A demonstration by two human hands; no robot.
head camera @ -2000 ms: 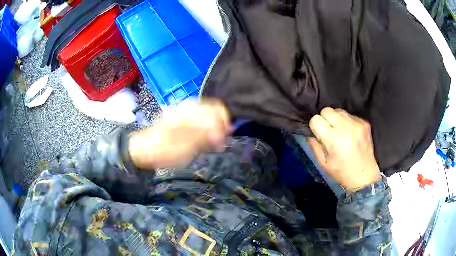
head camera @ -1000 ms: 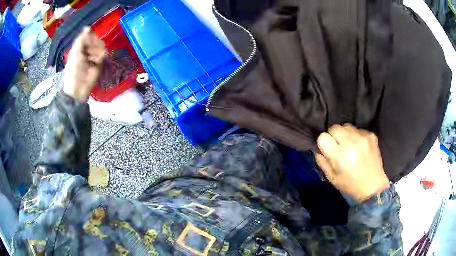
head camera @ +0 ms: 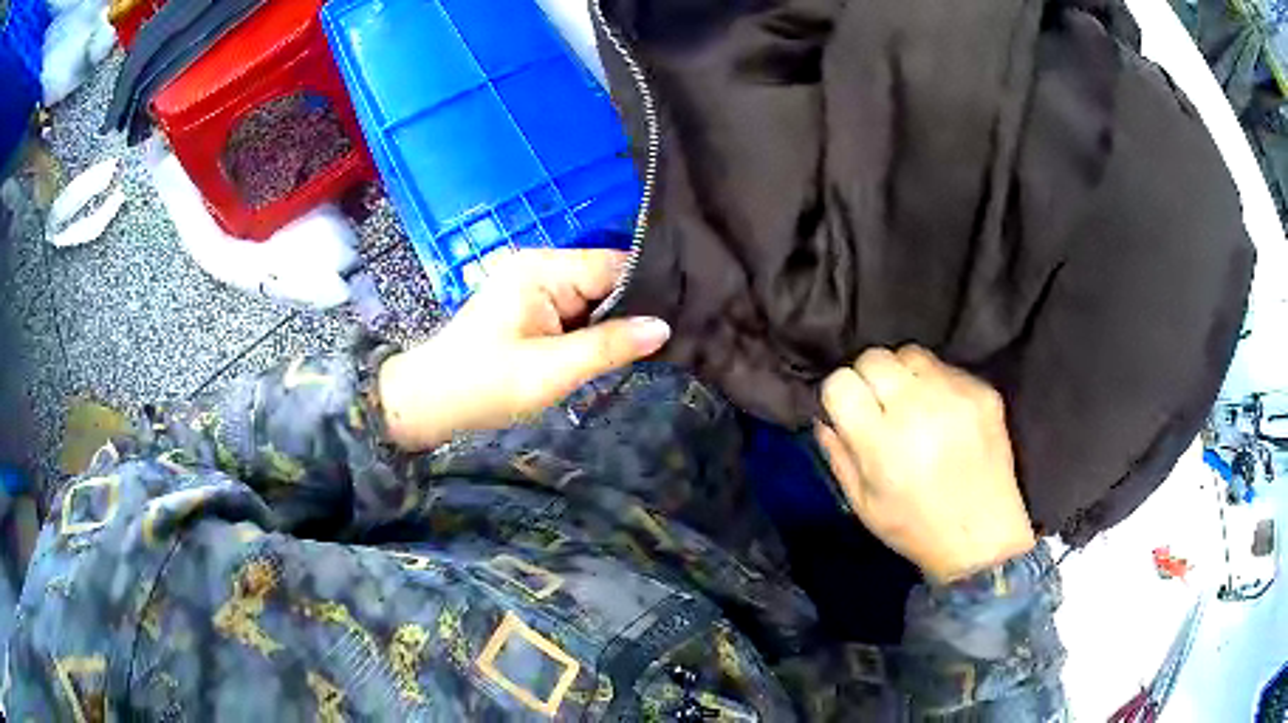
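Note:
A dark brown jacket point(head camera: 932, 184) lies gathered in front of me, over the white table and hanging off its left side. A pale toothed zipper point(head camera: 651, 156) runs down its left edge. My left hand point(head camera: 523, 332) is at the zipper's lower end, thumb extended over the cloth corner and fingers behind it. My right hand point(head camera: 925, 459) pinches the jacket's lower edge, fingers curled. Whether a needle or thread is in my left fingers cannot be made out.
A blue crate point(head camera: 480, 127) and a red crate point(head camera: 254, 120) stand on the speckled floor point(head camera: 156, 332) at left. The white table point(head camera: 1116, 600) shows at right, with a small red-orange item point(head camera: 1170, 562). My camouflage-clad lap is below.
My left hand was out at the far left, away from the jacket, and has come back to the zipper's lower end. My right hand keeps its pinch, shifted slightly left.

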